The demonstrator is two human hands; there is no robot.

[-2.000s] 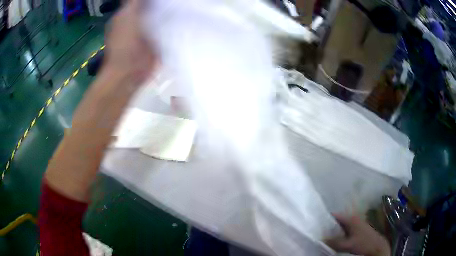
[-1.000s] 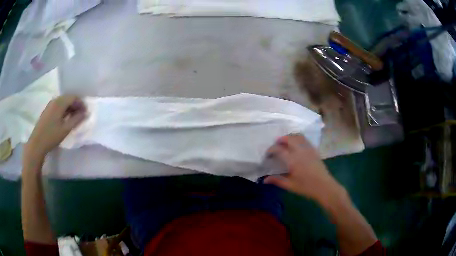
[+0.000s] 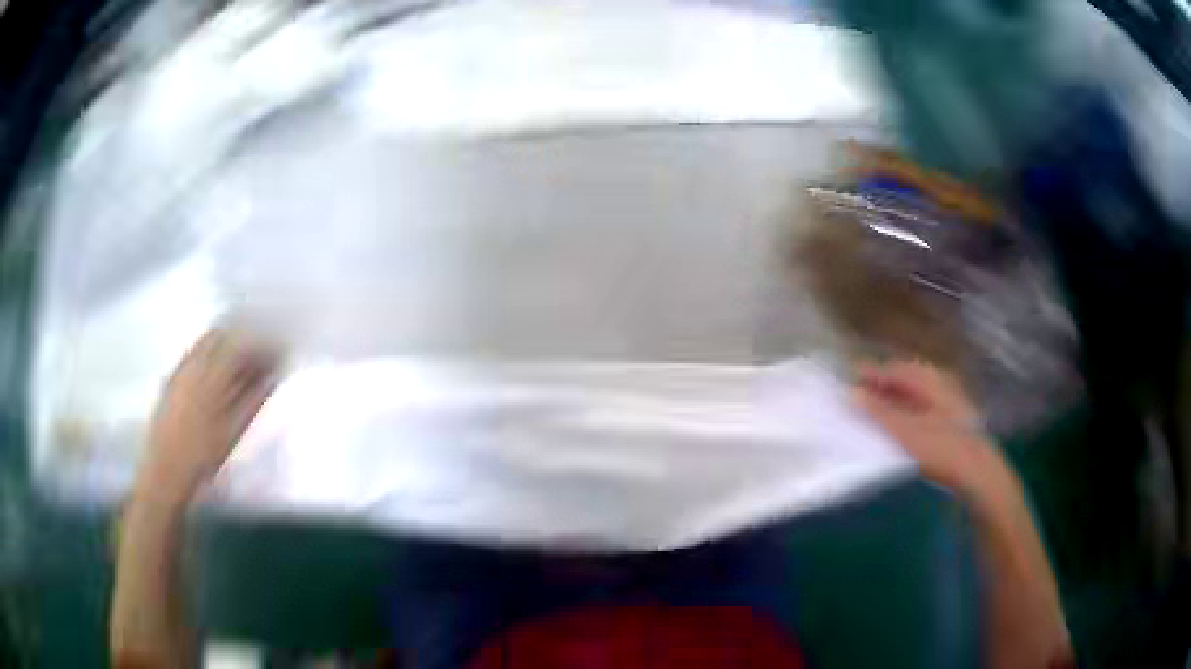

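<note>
The frame is blurred. A white sleeve (image 3: 562, 451) lies lengthwise along the near edge of the pressing table (image 3: 614, 248), with soft folds across its middle. My left hand (image 3: 209, 399) is at its left end, fingers curled; blur hides whether they grip the cloth. My right hand (image 3: 921, 412) is at its right end, with the fingers at the sleeve's upper right corner; a firm grip cannot be made out. The steam iron (image 3: 914, 222) sits at the table's right side, away from both hands.
A white sleeve stack (image 3: 614, 65) lies along the far side. White crumpled cloth (image 3: 170, 170) covers the far left. A white cloth piece (image 3: 118, 353) lies at the left edge, beside my left hand. Brown scorch stains (image 3: 856, 281) mark the cover beside the iron.
The view has shifted, so the table sits lower in the picture. My right hand has moved from the sleeve's lower right part to its right end. My left hand stays at the left end.
</note>
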